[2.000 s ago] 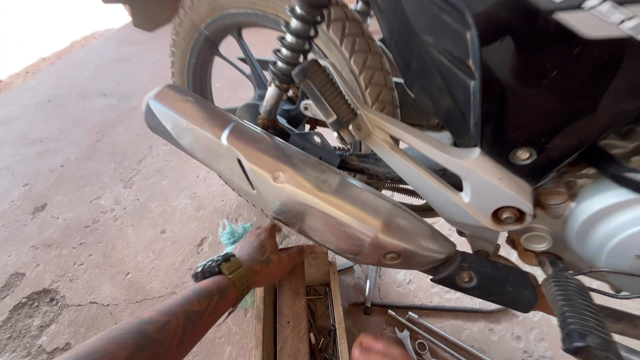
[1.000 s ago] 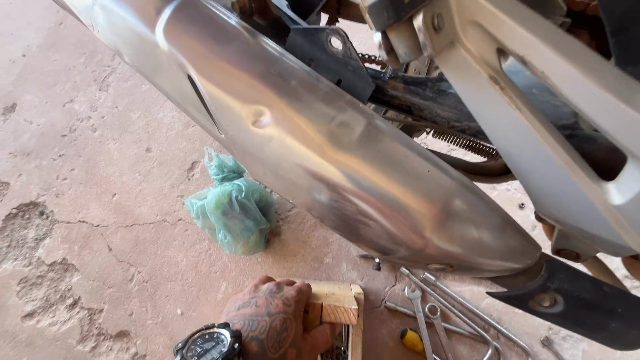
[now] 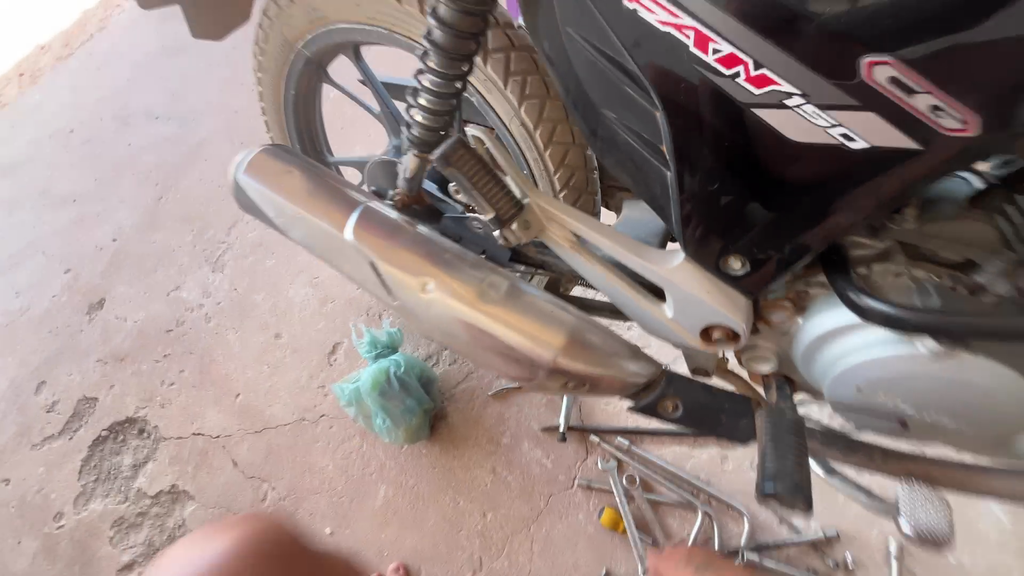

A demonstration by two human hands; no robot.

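Note:
My right hand [image 3: 696, 562] shows only as a blurred edge at the bottom, over the near ends of tools on the floor; whether it holds one is hidden. Close to it lie a combination wrench [image 3: 624, 512], a yellow screwdriver handle [image 3: 612, 519] and several bent metal socket wrenches [image 3: 688, 480]. Above them is the silver exhaust muffler [image 3: 480, 312] of a motorcycle. A knotted green plastic bag [image 3: 394, 396] sits on the floor left of the tools. My left hand is out of view.
The motorcycle's rear wheel [image 3: 344, 104], shock absorber [image 3: 440, 76], rubber footpeg [image 3: 782, 456] and ridged metal pedal [image 3: 924, 512] border the space. The concrete floor [image 3: 208, 320] is cracked and pitted. Blurred bare skin, apparently a knee [image 3: 248, 548], fills the lower left.
My left hand, earlier at a wooden box, has left the view, and so has the box. My right hand shows at the bottom edge, unlike one second ago. The view has widened from the close look.

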